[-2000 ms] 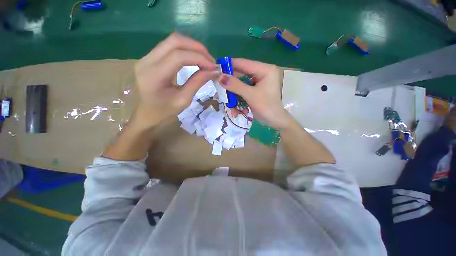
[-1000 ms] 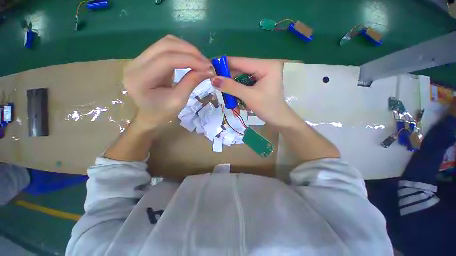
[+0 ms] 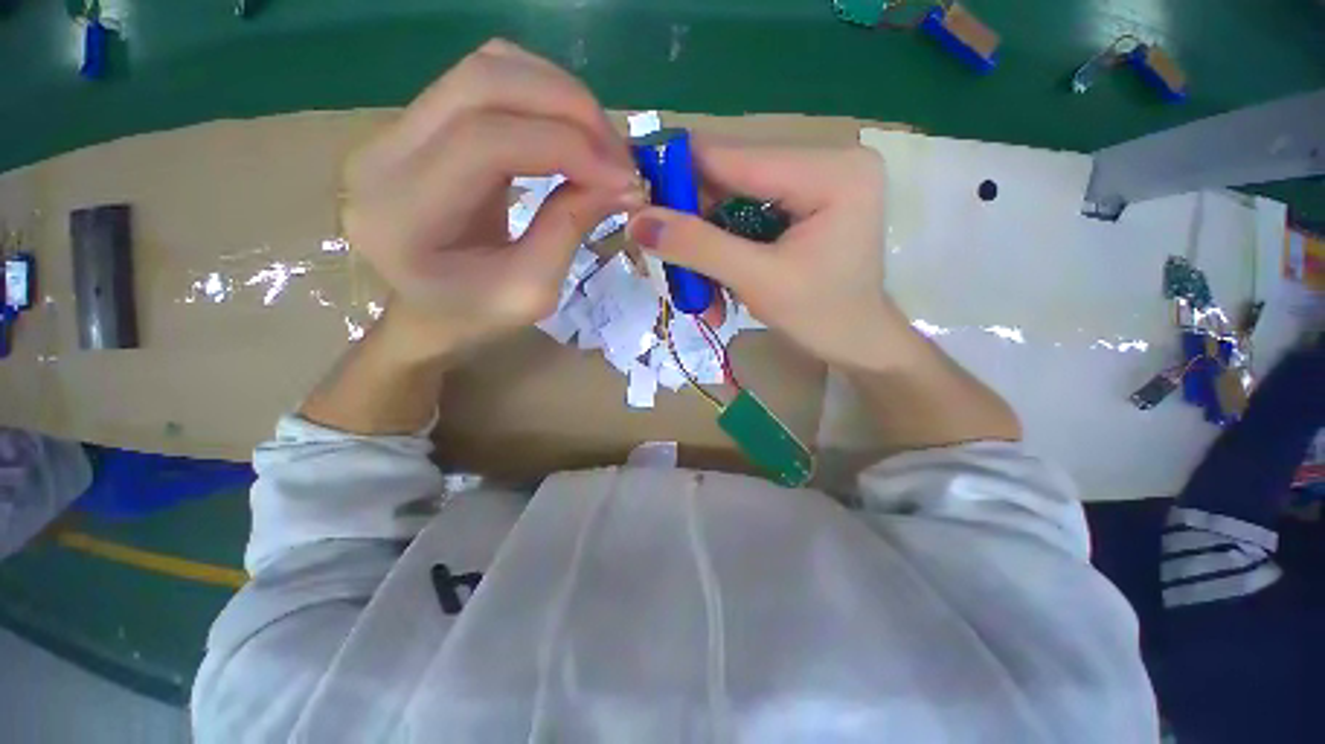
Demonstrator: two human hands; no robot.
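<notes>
My right hand [image 3: 807,240] holds a shiny blue battery pack [image 3: 679,218] upright in the view, thumb on its face. My left hand [image 3: 501,189] is at the pack's upper left side with thumb and fingertips pinched together; whether a small thing is between them is too small to tell. Thin red, black and yellowish wires [image 3: 708,364] run from the pack's lower end to a green circuit board [image 3: 767,439] hanging below. Another dark green board [image 3: 751,218] shows under my right hand. White paper slips [image 3: 618,313] lie heaped on the brown bench beneath the pack.
A dark bar [image 3: 103,276] lies at left, with a blue pack at the left edge. Packs with boards [image 3: 962,37] sit on the green belt [image 3: 334,58]. A board-and-pack cluster [image 3: 1206,364] is on the white sheet [image 3: 1003,291], near a grey post [image 3: 1206,163] and a person's dark sleeve.
The green board has swung from beside my right wrist to hang lower, below the pack. Both hands stay at the pack. The belt packs have shifted right and up in view.
</notes>
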